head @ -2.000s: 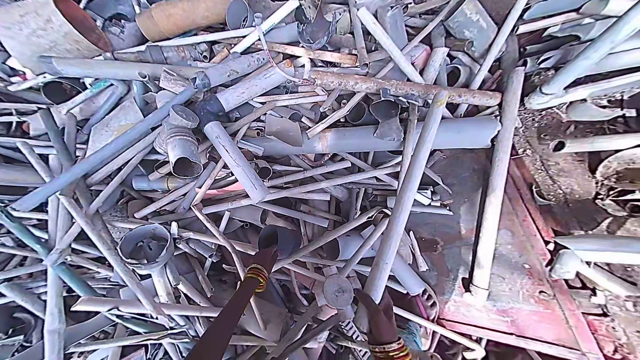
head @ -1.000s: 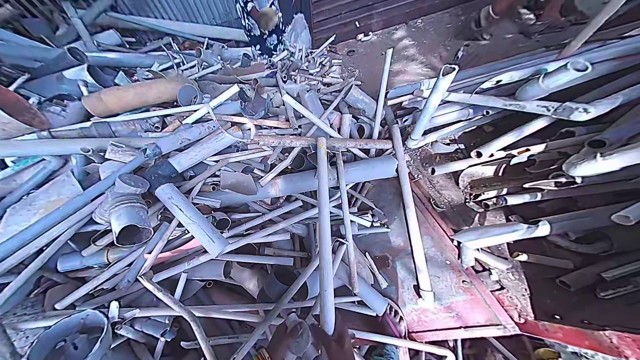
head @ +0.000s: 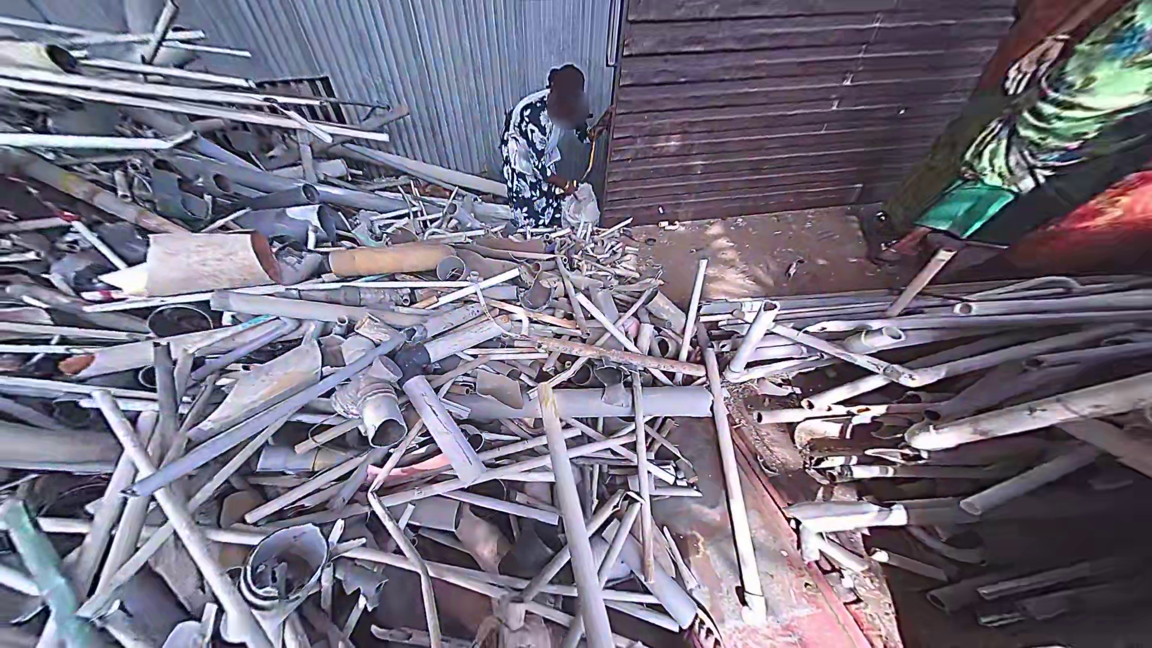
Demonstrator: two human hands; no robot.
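Observation:
Neither of my hands shows clearly in the head view. A long grey plastic pipe slants up from the bottom edge, its lower end cut off by the frame. Around it lies a tangled heap of scrap pipes. A short wide pipe rests to its left, and a ribbed pipe fitting lies beyond that. A round open pipe socket sits at the lower left. Another long pipe lies on the reddish metal sheet at the right.
A person in patterned clothing bends beside the corrugated metal wall. Another person in green stands at the upper right. More pipes are stacked at the right. A dark slatted wall stands behind.
The view has tilted up a lot. Both hands, seen low in the oldest frame with bangles at the wrists, have left the view. The long pipe near them now leans differently.

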